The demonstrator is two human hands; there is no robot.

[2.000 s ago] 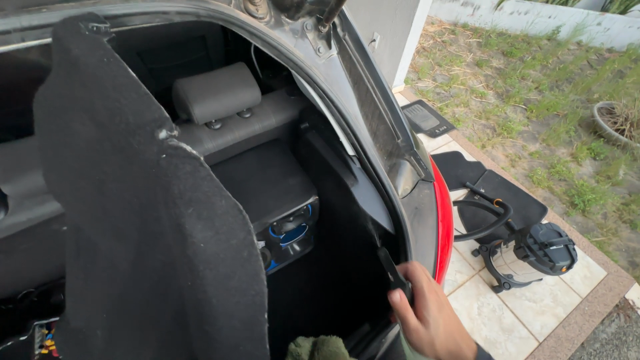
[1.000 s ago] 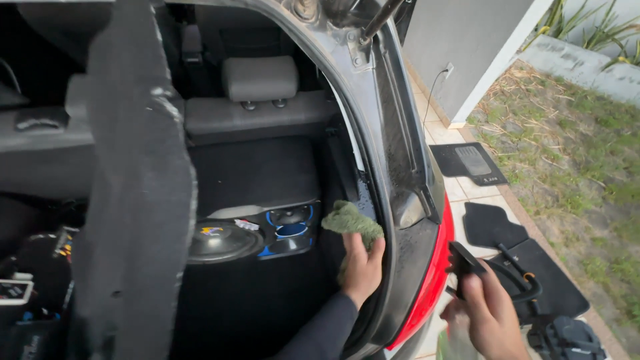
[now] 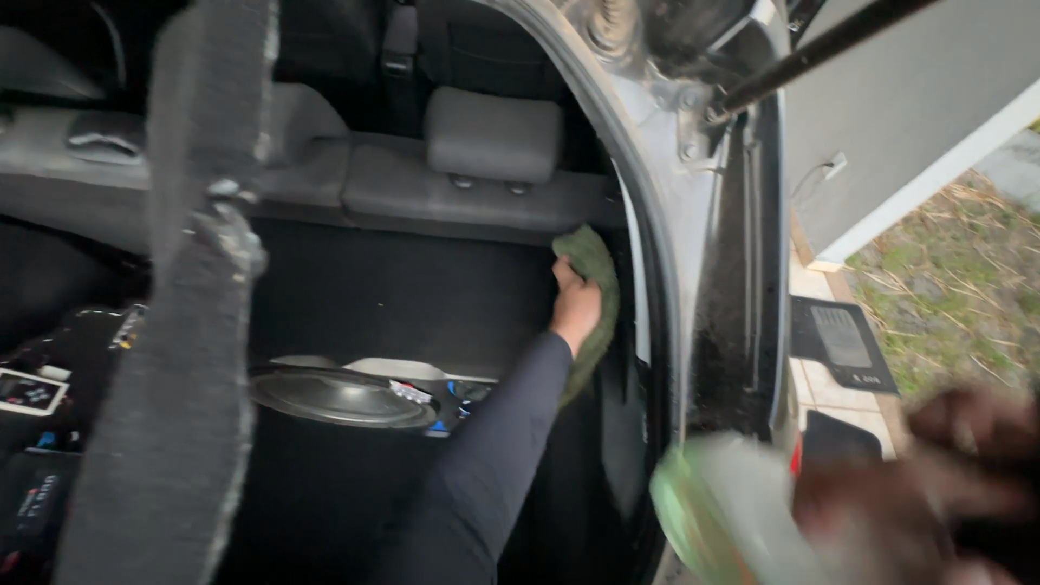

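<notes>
My left hand (image 3: 577, 309) reaches into the open back of a car and grips a green cloth (image 3: 600, 284), which lies against the dark side trim beside the rear seat. A grey headrest (image 3: 494, 136) tops the seat back just beyond it. My right hand (image 3: 910, 479), heavily blurred, is at the lower right outside the car. It is around a translucent bottle with greenish liquid (image 3: 715, 512); its fingers are not clear. Below the seat back a round speaker (image 3: 345, 396) is partly hidden by my left sleeve.
A black carpeted panel (image 3: 175, 349) with frayed edges stands upright at the left. A gas strut (image 3: 821, 57) crosses above the car's door frame (image 3: 650, 236). Outside, a floor mat (image 3: 845, 341) lies on the tiles near a grey wall (image 3: 902, 106) and grass.
My left hand has moved with the cloth from beside the door frame deeper into the car, toward the seat back. The view has shifted closer to the opening.
</notes>
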